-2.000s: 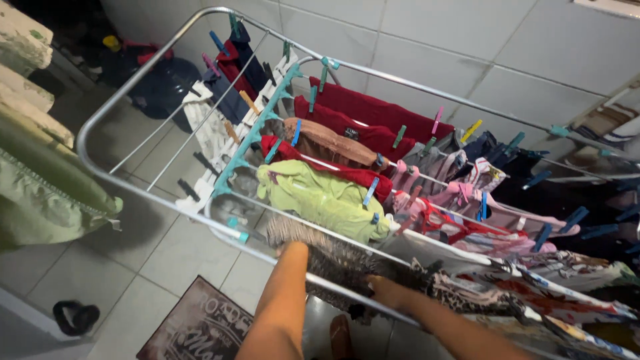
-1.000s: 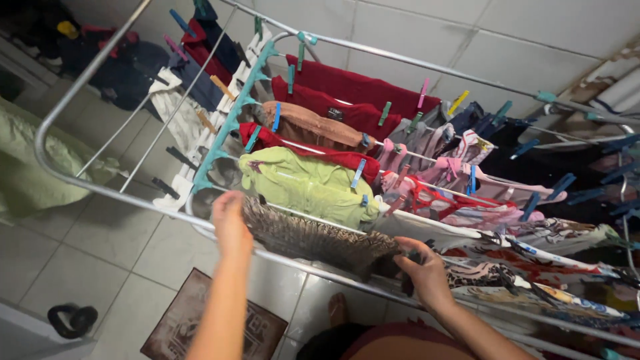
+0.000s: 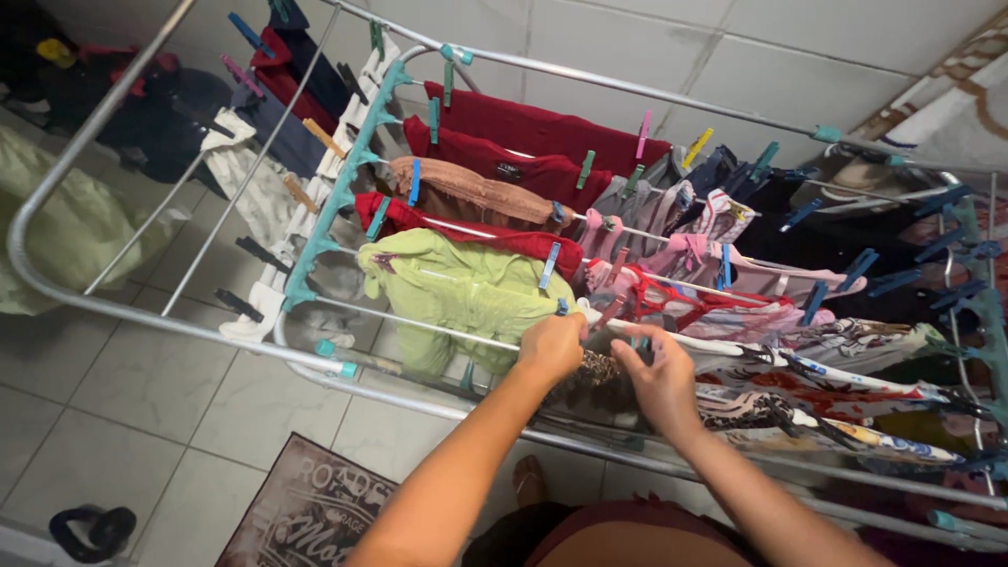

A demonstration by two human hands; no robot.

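A metal drying rack with teal plastic joints holds many pegged clothes. My left hand is closed at a rack wire beside the lime-green garment; its fingers hide what they grip. Just to the right, my right hand has its thumb and index finger close together near a teal clothespin; whether it holds the pin cannot be told. A brown patterned cloth hangs between and below the hands, partly hidden. A blue clothespin clips the red cloth behind the green garment.
Floral clothes hang at the right. White garments hang on the rack's left side, near a green cloth. A printed mat lies on the tiled floor, with a black ring-shaped object at lower left. A tiled wall stands behind.
The brown cloth was spread between my hands along the front of the rack; now it is bunched or mostly hidden at them. My left hand has moved right, close to my right hand.
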